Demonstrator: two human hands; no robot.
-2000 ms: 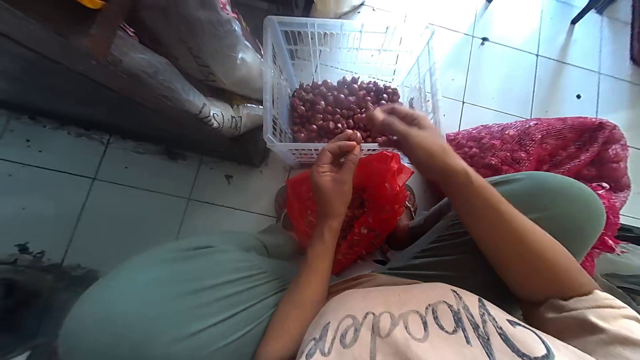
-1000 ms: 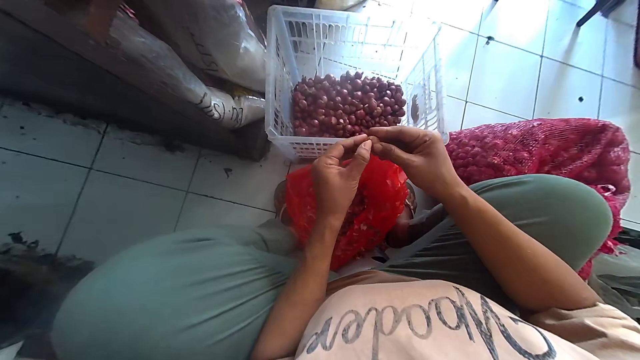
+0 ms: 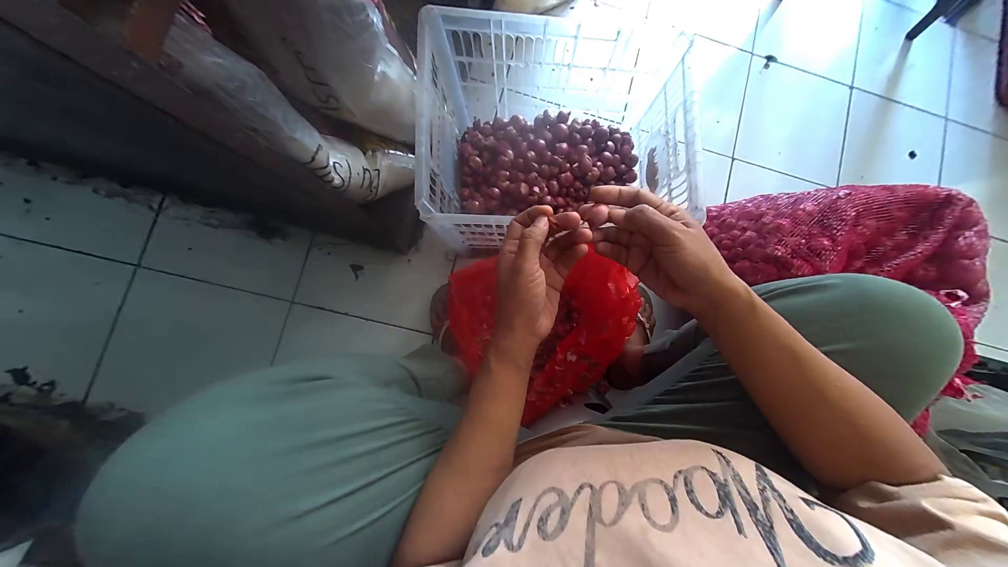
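Observation:
My left hand (image 3: 531,287) is raised above a red plastic bag (image 3: 602,303), its thumb and forefinger pinched on a small reddish-brown piece, perhaps shallot or its skin. Close by on the right, my right hand (image 3: 665,248) has its bent fingertips almost against the left ones; a small pinkish round shape shows at their tips, and whether it is a shallot or a fingertip is unclear. The bag lies between my feet, with loose bits of skin in it. Just beyond the hands, many red shallots (image 3: 543,157) lie in a white plastic crate (image 3: 437,118).
A pink mesh sack (image 3: 858,228) full of shallots lies right of the crate, beside my right knee. Plastic-wrapped sacks (image 3: 354,79) bearing writing lean at the upper left, above a dark ledge. Tiled floor (image 3: 213,307) surrounds everything. A dark furniture leg (image 3: 929,20) stands at the upper right.
My right hand was farther from the left two seconds ago, over the shallots; it came down to meet the left. Since one second ago the fingertips have parted slightly.

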